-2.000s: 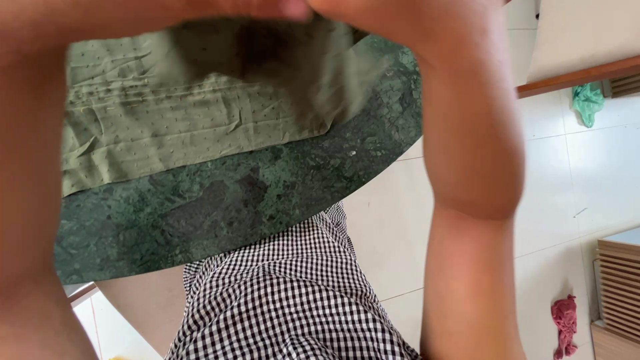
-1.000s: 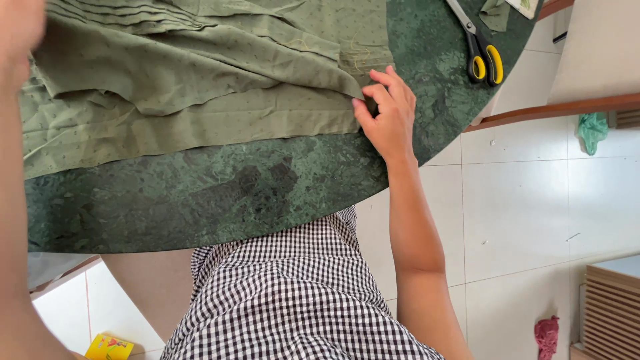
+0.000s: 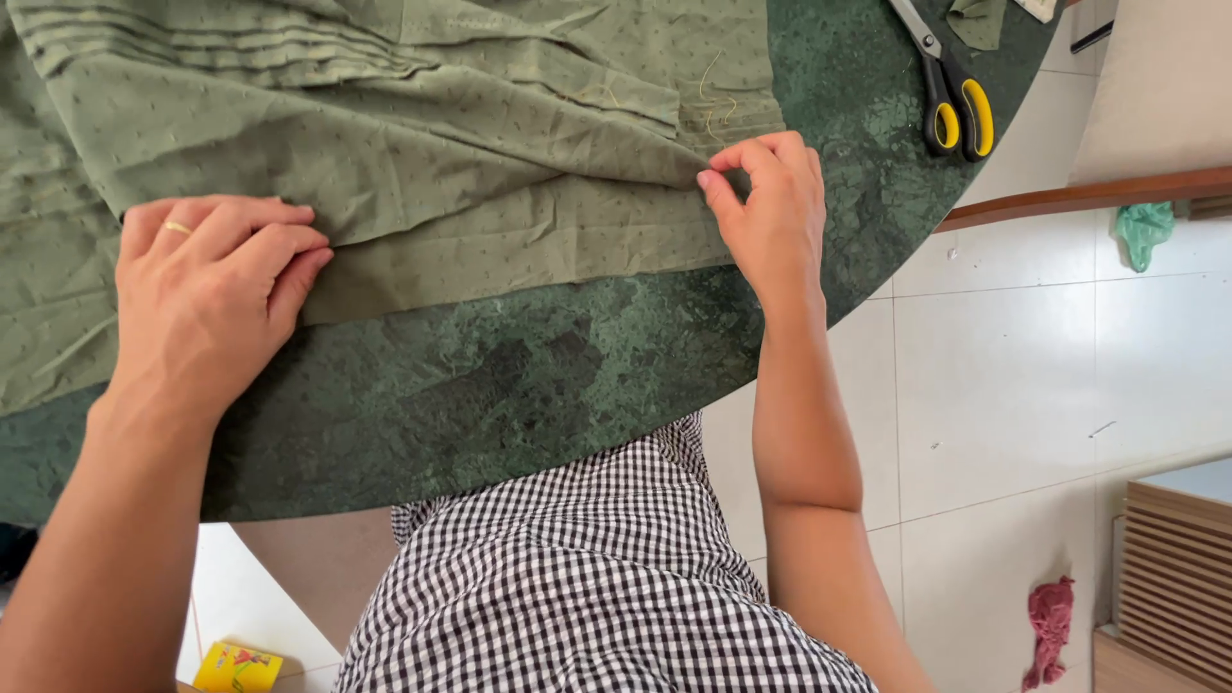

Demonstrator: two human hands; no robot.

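Olive green fabric [image 3: 462, 154] with small woven flecks lies in layers on a dark green marble table [image 3: 539, 385]. Rows of narrow pleats run across its upper left part, and loose threads show near its right edge. My left hand [image 3: 207, 279], with a ring, rests at the fabric's left part, fingers bent around the upper layer's edge. At the right, my right hand [image 3: 775, 207] pinches a folded corner of the upper layer between thumb and forefinger. Scissors [image 3: 948, 96] with black and yellow handles lie on the table beyond my right hand.
A small green fabric scrap [image 3: 979, 21] lies beside the scissors. The table's curved edge runs close to my checked garment [image 3: 577, 577]. On the tiled floor are a green plastic bag [image 3: 1145, 234], a crumpled red cloth [image 3: 1049, 626] and a yellow packet [image 3: 239, 668]. A slatted wooden unit [image 3: 1174, 568] stands lower right.
Two seconds ago both arms were raised with blurred fabric between them; now the fabric lies spread on the table. Since one second ago my left hand has come down onto the fabric's left part.
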